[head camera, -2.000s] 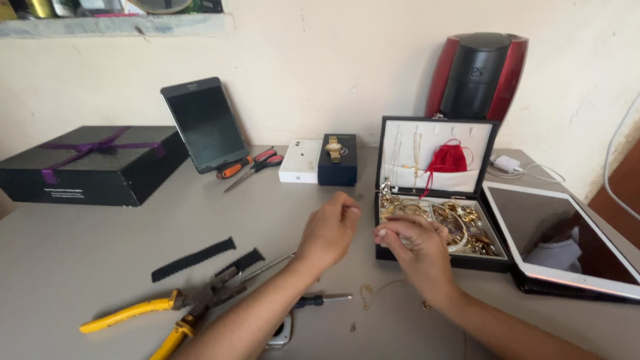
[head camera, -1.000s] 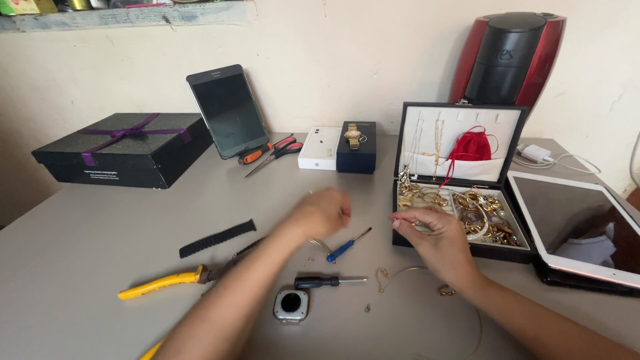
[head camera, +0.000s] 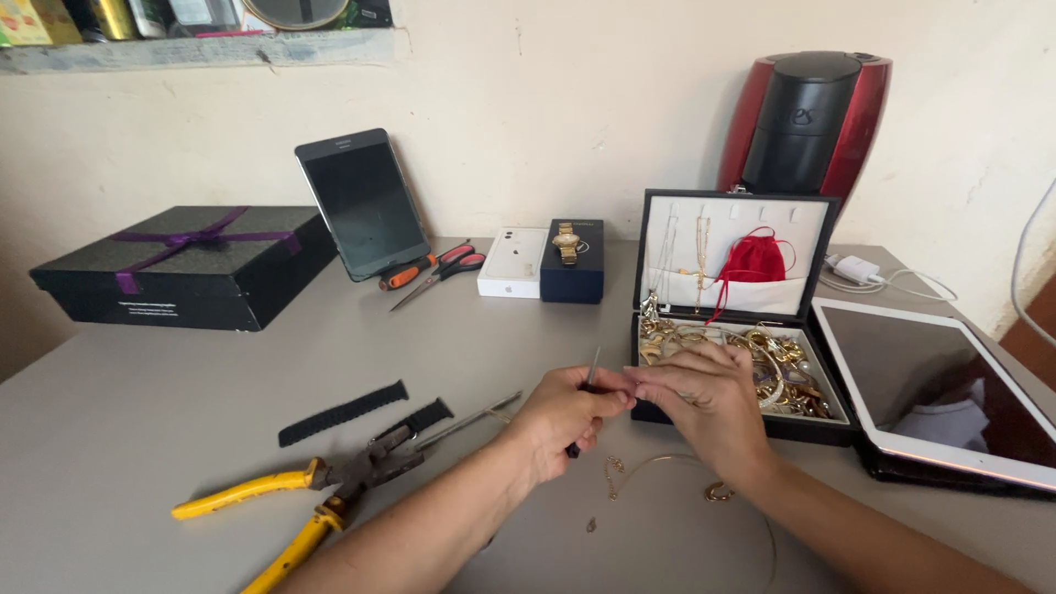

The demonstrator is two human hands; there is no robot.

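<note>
My left hand (head camera: pixel 569 417) is closed around a small dark-handled screwdriver (head camera: pixel 595 369), its thin metal shaft pointing up between the fingers. Close beside it, my right hand (head camera: pixel 714 396) pinches something tiny at its fingertips; the fingers hide what it is. Both hands meet in front of an open black jewelry box (head camera: pixel 747 198) filled with gold-coloured jewelry. A red pouch (head camera: pixel 753 257) sits in its lid pocket. Below the hands, a thin gold-coloured chain (head camera: pixel 613 474) and a small ring-shaped piece (head camera: pixel 718 492) lie on the table.
Yellow-handled pliers (head camera: pixel 247 493) and a black watch strap (head camera: pixel 342 412) lie at left. Behind stand a ribboned black box (head camera: pixel 186 264), a tablet (head camera: pixel 363 206), scissors (head camera: pixel 450 264), a white box (head camera: pixel 510 264) and a gold watch (head camera: pixel 567 242). A white-framed tablet (head camera: pixel 940 388) lies at right.
My left hand has taken hold of a dark-handled screwdriver; one lay on the table a second ago. The two hands have come together at the fingertips.
</note>
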